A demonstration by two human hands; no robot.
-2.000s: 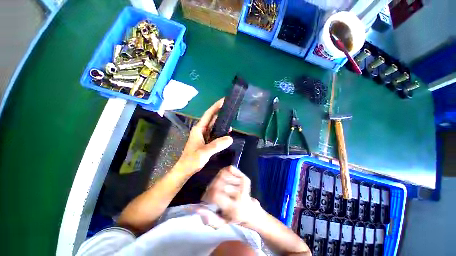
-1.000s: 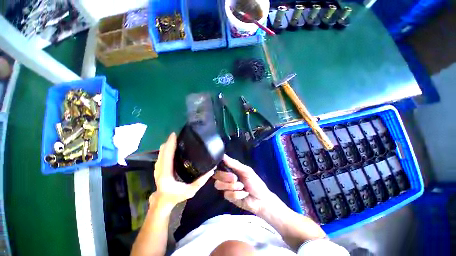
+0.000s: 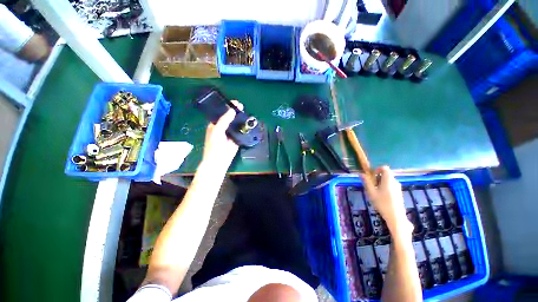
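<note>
A long black lock housing (image 3: 213,104) lies tilted over the bench, partly over the grey support plate (image 3: 257,151). A gold-silver metal sleeve (image 3: 249,123) stands in its near end. My left hand (image 3: 223,127) holds the housing around its middle. My right hand (image 3: 382,184) is closed on the wooden handle of the hammer (image 3: 357,148), near the bench's front edge. The hammer's head is at the bench top. A slim black object (image 3: 331,150) lies just left of the hammer; I cannot tell what it is.
A blue bin of sleeves (image 3: 163,112) is at left, beside white paper (image 3: 172,158). Two pliers (image 3: 282,154) lie mid-bench. Black rings (image 3: 312,107) and silvery springs (image 3: 284,111) lie behind them. Small bins and a grease tub (image 3: 321,46) stand behind. A blue crate (image 3: 479,236) of housings is at right.
My left hand has moved the housing forward to the support plate, with a sleeve now showing in it. My right hand has left the housing and taken hold of the hammer's handle.
</note>
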